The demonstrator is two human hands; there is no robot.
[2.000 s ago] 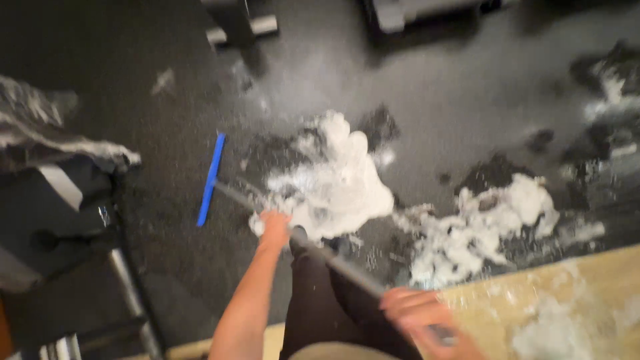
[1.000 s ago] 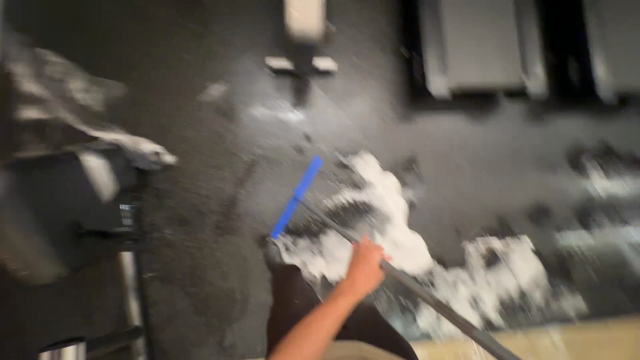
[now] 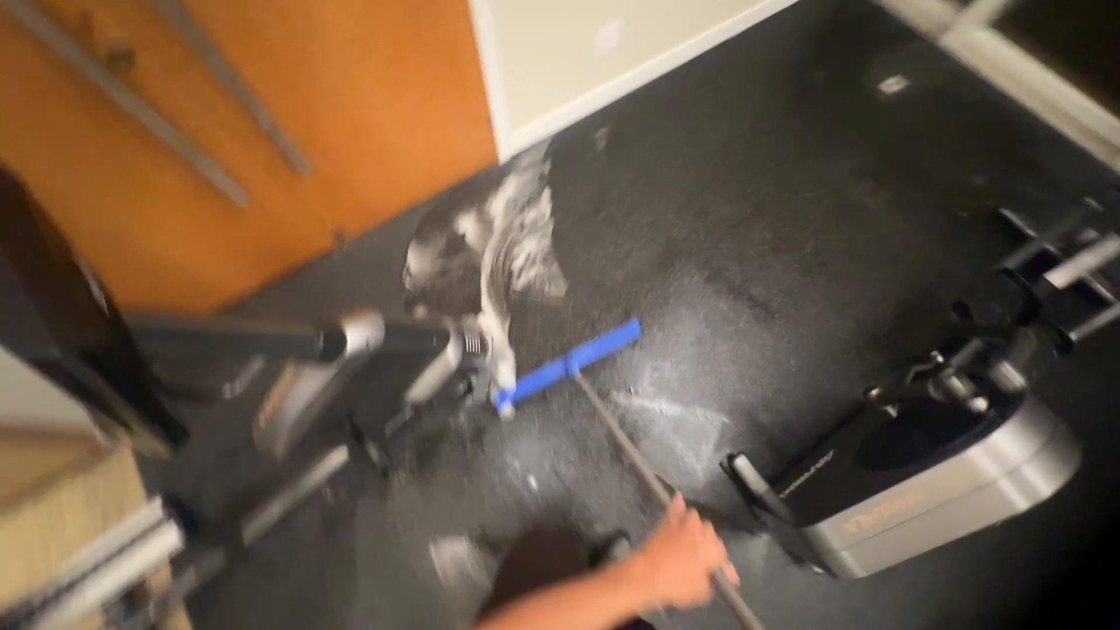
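My left hand point(image 3: 687, 556) is closed around the long handle point(image 3: 626, 442) of a floor squeegee. The squeegee's blue head point(image 3: 569, 363) lies on the black floor, slanting up to the right, its left end touching or close to a streak of whitish foam point(image 3: 499, 289). That foam spreads in smears from the wall's corner down to the blue head. The lower end of the handle runs out of view at the bottom edge. My right hand is not in view.
Exercise equipment with a silver and black housing point(image 3: 954, 490) stands at the right, and more equipment point(image 3: 350, 350) at the left. Behind the foam are orange doors point(image 3: 350, 105) and a pale wall with a white baseboard point(image 3: 647, 80).
The view has swung toward the doors. The blue head, earlier beside the large foam patch, is now by the smeared foam near the left equipment. My right hand, seen two seconds ago, is out of view.
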